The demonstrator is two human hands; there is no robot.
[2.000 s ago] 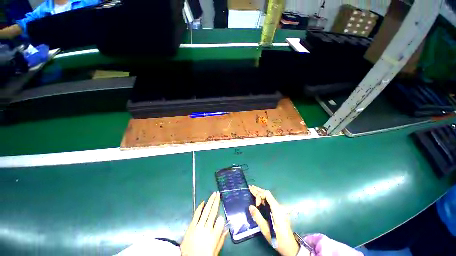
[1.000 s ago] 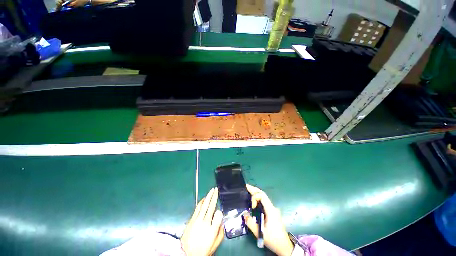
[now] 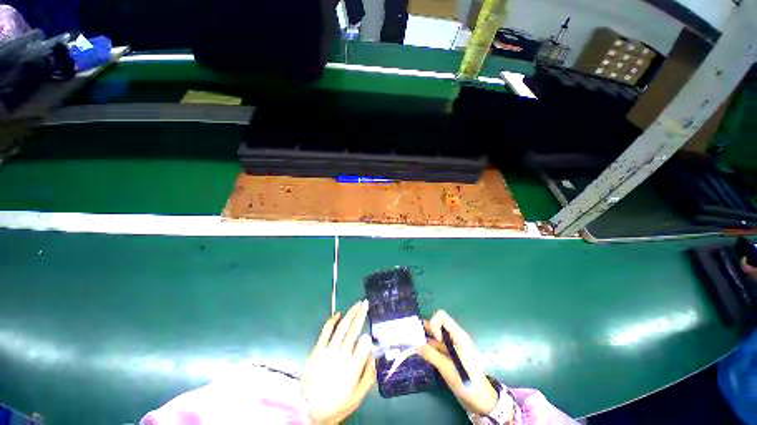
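Observation:
A black smartphone (image 3: 397, 290) lies flat on the green bench top, its screen dark with faint rows of text and a pale band across the middle. My left hand (image 3: 339, 365) rests along its left edge, fingers apart, palm down. My right hand (image 3: 452, 359) is at its right edge with thumb or fingertips over the lower screen. A dark pen (image 3: 455, 353) is held in my right hand, pointing away from the screen. A watch (image 3: 503, 405) shows at my right wrist.
Behind the bench's white edge strip, stacked black trays (image 3: 357, 164) stand on a brown board (image 3: 290, 199) with blue pens (image 3: 365, 179). A scuffed metal post (image 3: 643, 153) rises at right. Another black tray (image 3: 719, 282) and part of a person's hand (image 3: 749, 257) are at far right.
The phone's screen has gone from mostly dark with a bright lower part to a pale band across its middle. My right fingers have shifted slightly on it. The camera view has moved a little.

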